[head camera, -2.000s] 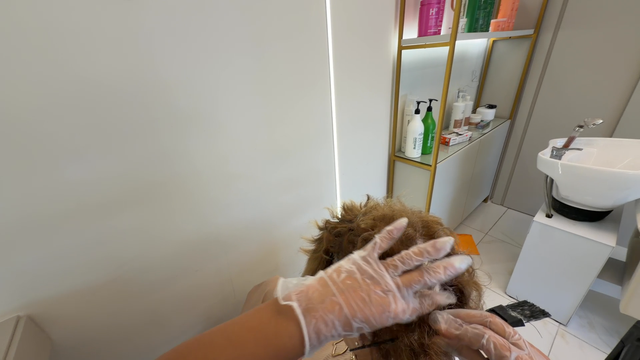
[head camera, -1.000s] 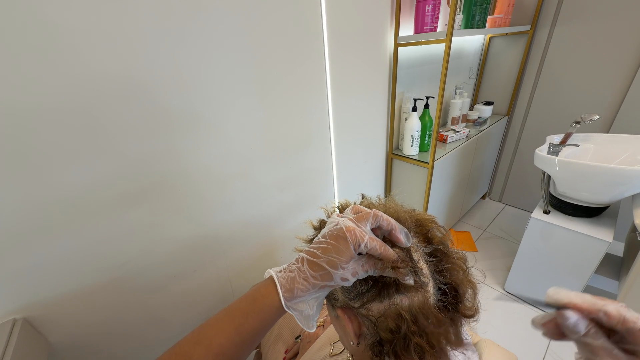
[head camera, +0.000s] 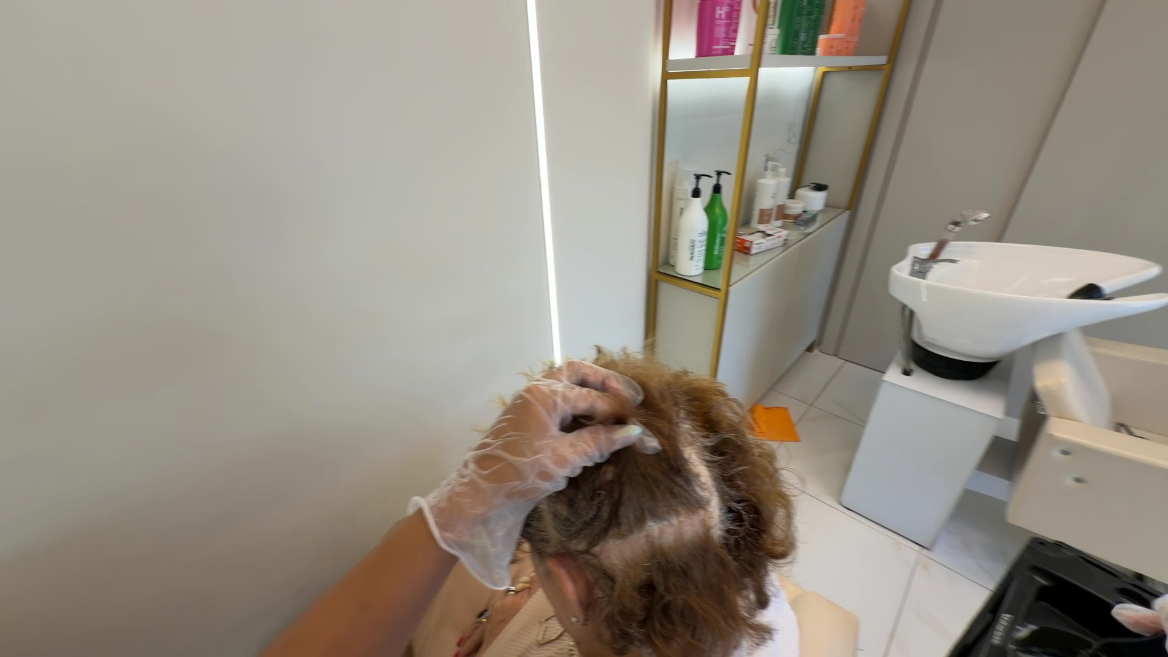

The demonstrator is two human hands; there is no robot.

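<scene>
My left hand point(head camera: 557, 433), in a clear disposable glove, rests on top of a seated person's head with its fingers closed on a lock of hair point(head camera: 630, 411). Curly light-brown hair point(head camera: 757, 465) covers the head, and pale partings point(head camera: 698, 470) run along the crown and toward the ear. At the lower right edge only the gloved fingertips of my right hand point(head camera: 1139, 619) show, over a black plastic tray point(head camera: 1049, 602); whether they hold anything is hidden.
A gold-framed shelf point(head camera: 748, 173) with pump bottles point(head camera: 693, 233) stands ahead by the wall point(head camera: 274, 274). To the right are a white wash basin point(head camera: 1022, 287) on a pedestal point(head camera: 922, 456) and a beige chair point(head camera: 1095, 474). An orange packet point(head camera: 774, 423) lies on the tiled floor.
Two seconds ago both hands were on the hair. My right hand has since moved away to the right, down to the black tray, while my left has stayed at the head.
</scene>
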